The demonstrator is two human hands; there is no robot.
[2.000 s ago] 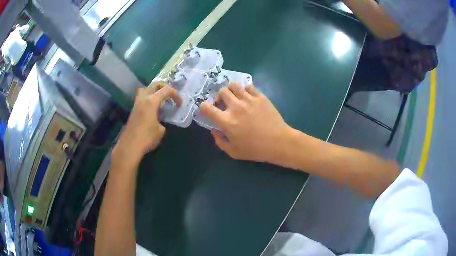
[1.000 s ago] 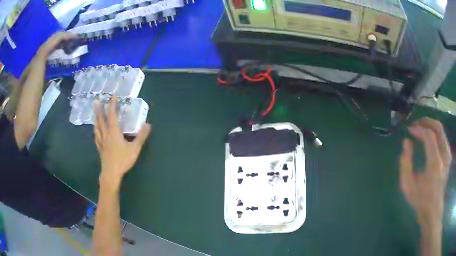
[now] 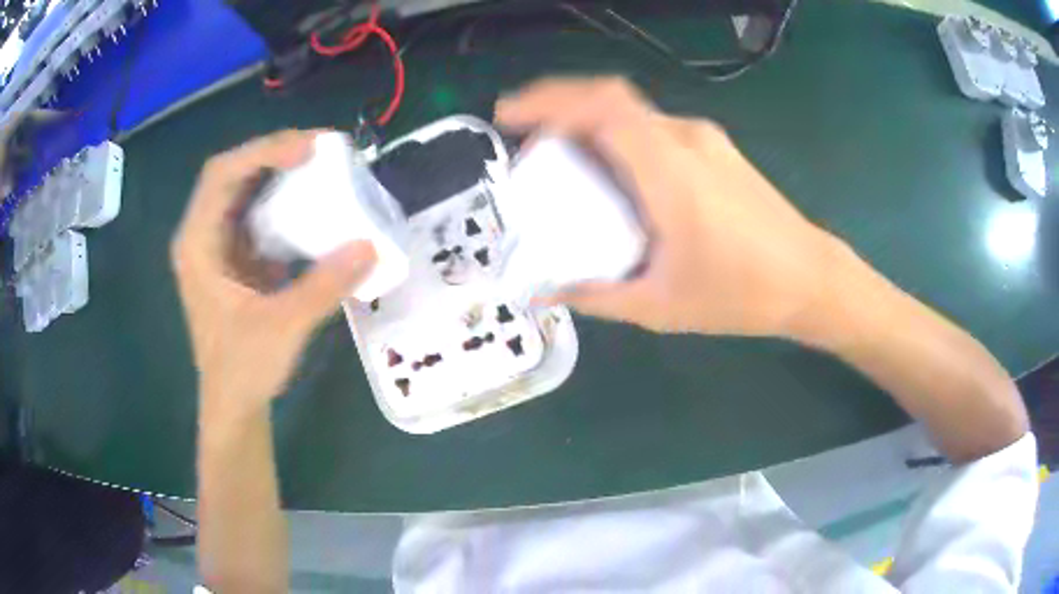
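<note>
The white socket board [image 3: 447,348] lies on the green bench, slightly turned, with dark holes and a black patch at its far end. My left hand [image 3: 250,250] holds a white plug adapter [image 3: 325,209] over the board's far left part. My right hand [image 3: 697,215] holds another white plug adapter [image 3: 575,221] over the board's far right part. Both adapters are blurred; their prongs are hidden, and I cannot tell if they touch the board.
White adapters stand grouped at left [image 3: 58,279] near the blue mat [image 3: 174,52]. More adapters [image 3: 993,64] lie at far right on the green bench [image 3: 720,406]. A red lead [image 3: 401,81] loops behind the board, with black cables beyond.
Both hands have come in over the socket board, each now holding an adapter; one second ago they were apart at either side. The view has shifted, and the group at right now shows.
</note>
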